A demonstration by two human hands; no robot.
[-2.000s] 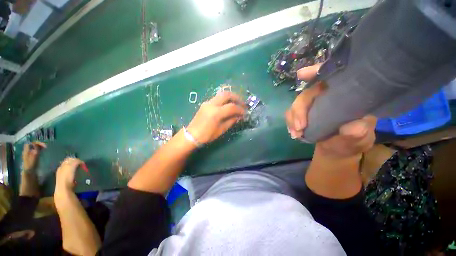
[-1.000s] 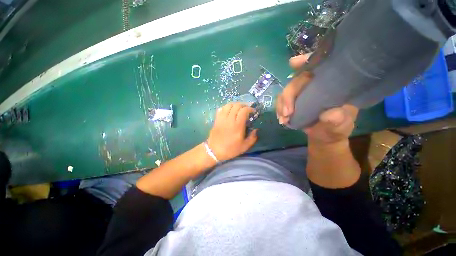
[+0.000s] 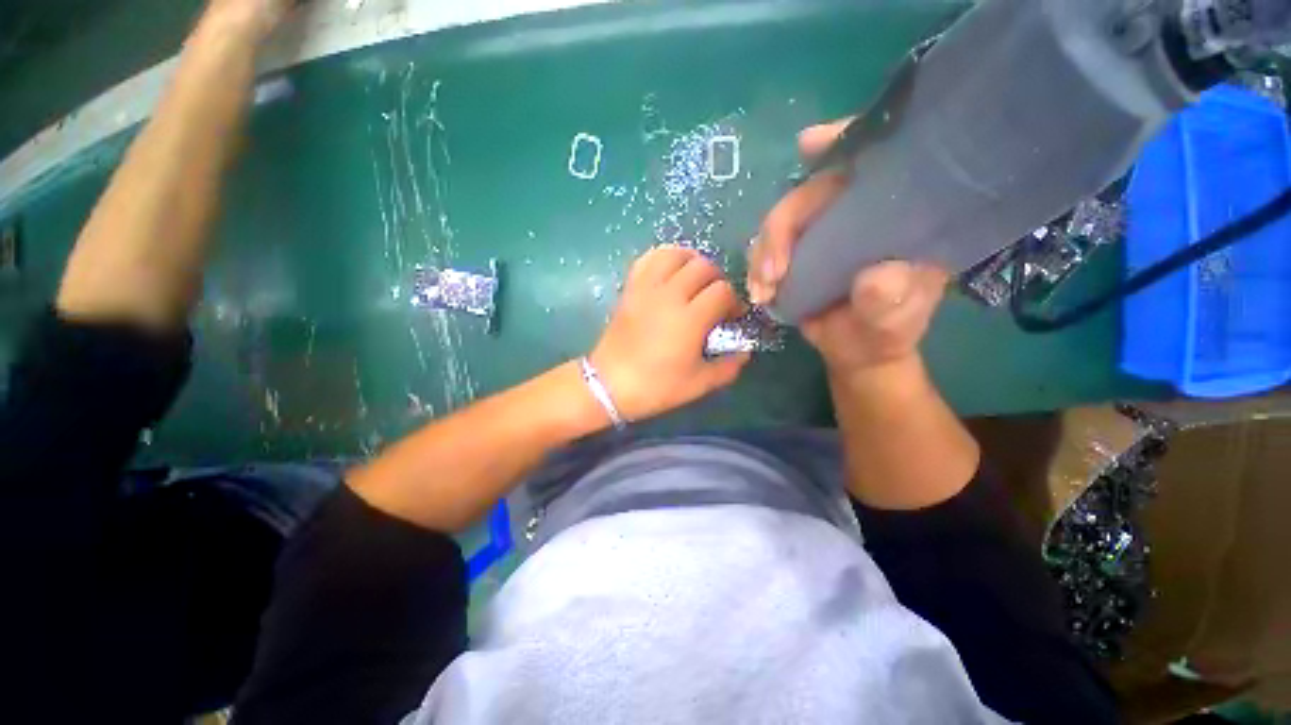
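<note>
My right hand (image 3: 864, 290) is wrapped around the large grey power cutter (image 3: 977, 156), whose narrow end points down-left. My left hand (image 3: 668, 337) holds a small silvery circuit board (image 3: 739, 337) at the cutter's tip. The tip itself is hidden by my fingers. Silver clippings (image 3: 690, 170) are scattered beyond my left hand. Two pale rounded rings lie there, one at the left (image 3: 585, 156) and one among the clippings (image 3: 724, 157). A speckled board piece (image 3: 456, 289) lies to the left of my left hand.
A blue bin (image 3: 1215, 262) stands at the right, with a black hose (image 3: 1154, 272) across it. Boards (image 3: 1055, 252) lie between cutter and bin. A carton (image 3: 1232, 524) with dark boards is below the bench. A neighbour's arm (image 3: 163, 184) reaches over the bench at left.
My left hand now holds the board at the cutter's tip. The cutter has shifted left in view. A neighbour's arm has come in at the left. The black hose now shows across the blue bin.
</note>
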